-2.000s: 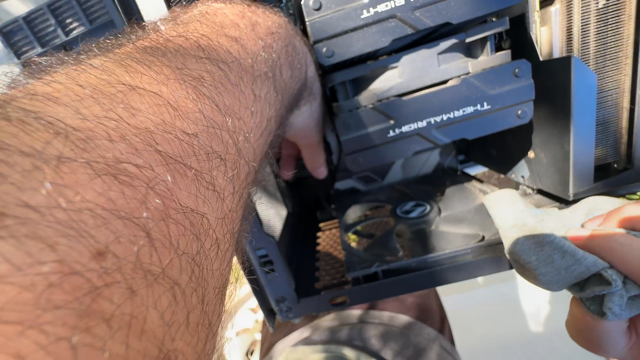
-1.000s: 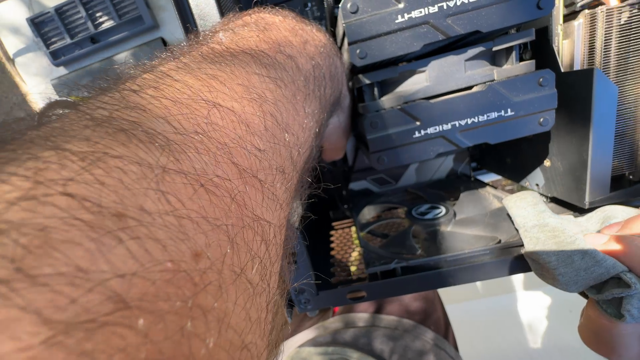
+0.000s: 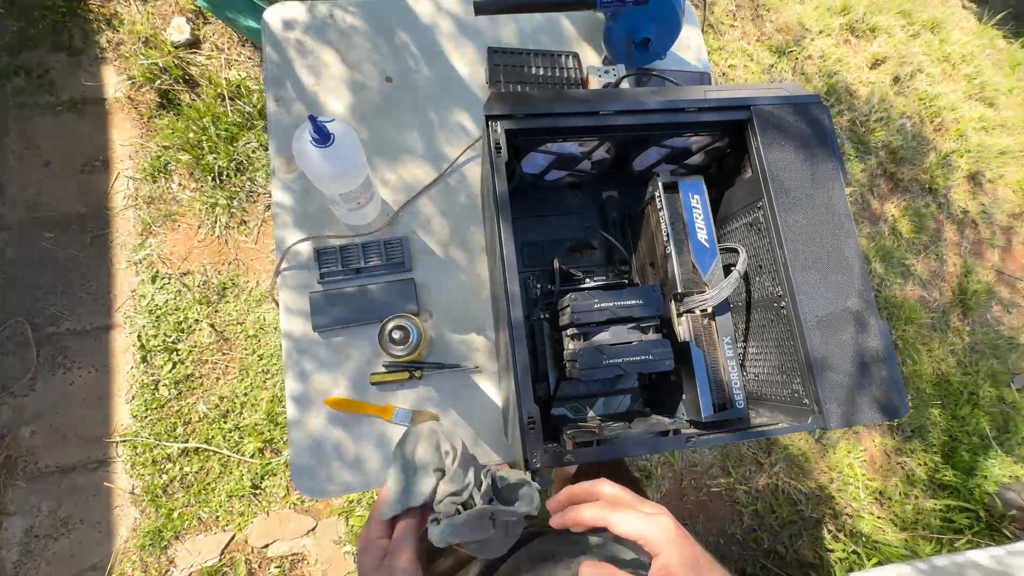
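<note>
My left hand (image 3: 398, 536) holds a crumpled grey cloth (image 3: 472, 488) at the table's near edge. Just right of the cloth, my right hand (image 3: 632, 520) has its fingers apart and holds nothing. Above both hands an opened computer case (image 3: 504, 320) lies on the table. In it show a Thermalright CPU cooler (image 3: 616, 336), an Aorus graphics card (image 3: 700, 232) with a grey braided cable, and case fans (image 3: 564, 160). A paintbrush (image 3: 364, 408) with a yellow handle is close above the cloth, below two screwdrivers (image 3: 408, 374).
On the white table (image 3: 432, 280) stand a spray can (image 3: 402, 338) and a clear pump bottle (image 3: 340, 172). A bit set (image 3: 364, 260) lies beside its dark case (image 3: 364, 304). A thin cable crosses to the computer case. Behind it are a blue blower (image 3: 640, 36) and a black slotted panel (image 3: 534, 70).
The view has pulled far back. An arm reached into the case earlier; both hands are now outside it at the near edge. The cloth, earlier at the right of view, is in my left hand.
</note>
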